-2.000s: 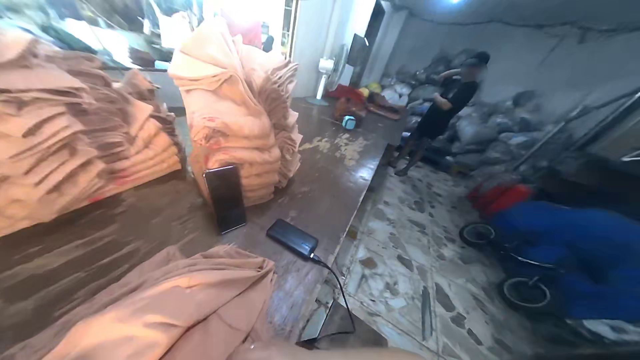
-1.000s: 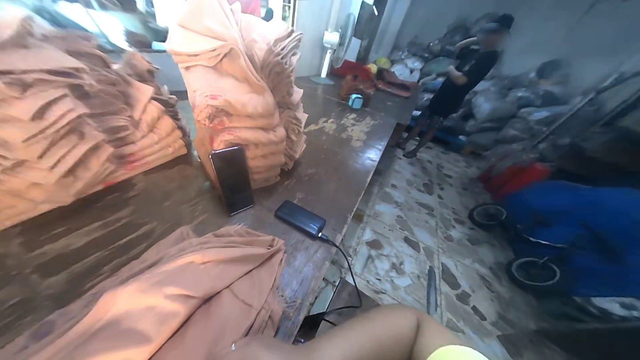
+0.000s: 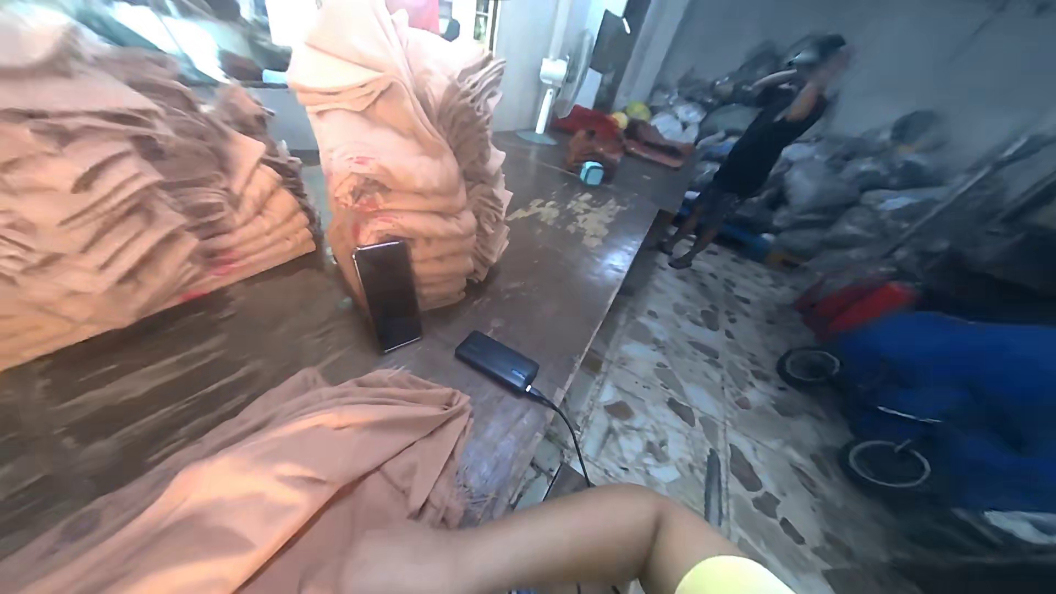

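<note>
My right forearm crosses the bottom of the view from a yellow sleeve. My right hand (image 3: 378,559) blurs into the near pile of peach-brown cloth (image 3: 330,462); its fingers cannot be made out, so its grip is unclear. My left hand is not in view. Beyond the cloth, a dark smartphone (image 3: 388,297) leans upright against a tall stack of folded peach cloth (image 3: 396,165). A black power bank (image 3: 497,361) lies flat on the table, with a black cable (image 3: 573,429) running from it over the edge.
Another cloth stack (image 3: 124,198) stands at left on the brown table (image 3: 544,272). A white fan (image 3: 549,95) and a small light-blue object (image 3: 591,172) are farther back. Across the stone-patterned floor are a person in dark clothes (image 3: 755,148), filled bags (image 3: 825,181) and a blue-covered wheeled thing (image 3: 957,396).
My right forearm and yellow sleeve have come into fuller view at the bottom. The other person has raised their arms to their head. The phone and power bank stay in place on the table.
</note>
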